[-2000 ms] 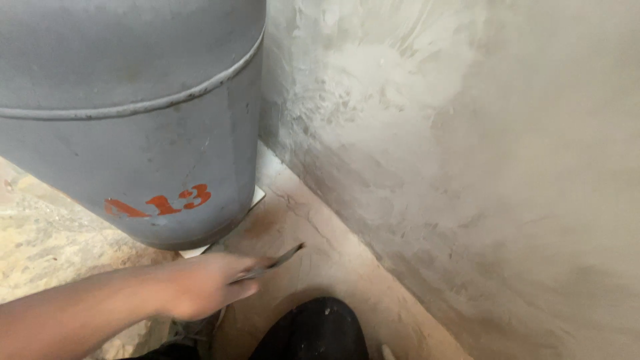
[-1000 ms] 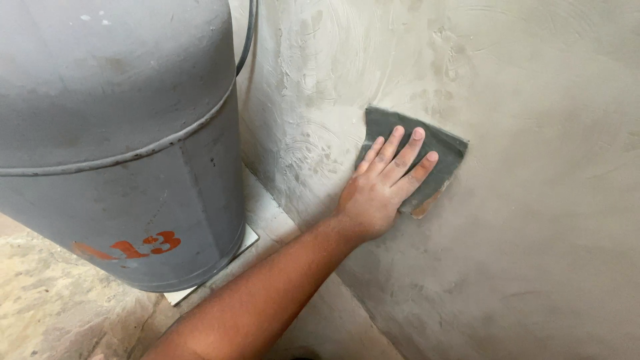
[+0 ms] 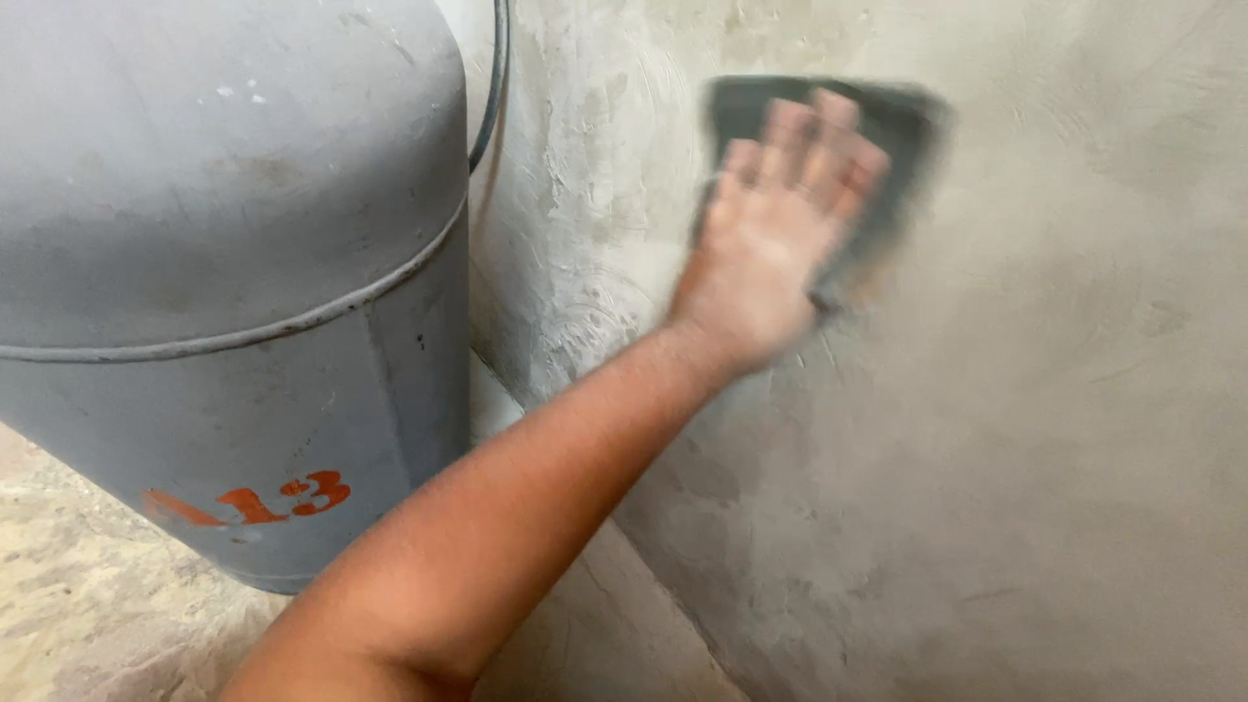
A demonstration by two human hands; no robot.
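My left hand (image 3: 775, 214), blurred, presses a dark grey-green sheet (image 3: 902, 132), likely sandpaper, flat against the plastered wall (image 3: 1024, 409). Its fingers are spread over the sheet and point up, with the back of the hand toward me. The sheet's top and right side show past the fingers, and a brownish patch shows by its lower right edge. My forearm reaches up from the bottom left. My right hand is out of view.
A large grey metal cylinder (image 3: 195, 409) with orange painted marks stands at the left, close to the wall. Behind it hangs a dark hose or cable (image 3: 499, 88). A pale ledge (image 3: 624, 604) runs along the wall's foot, with rough stone-like floor (image 3: 88, 585) at the lower left.
Two seconds ago my left hand was low beside the cylinder, holding a thin dark thing. One second ago it was on the wall with the sheet, where it remains.
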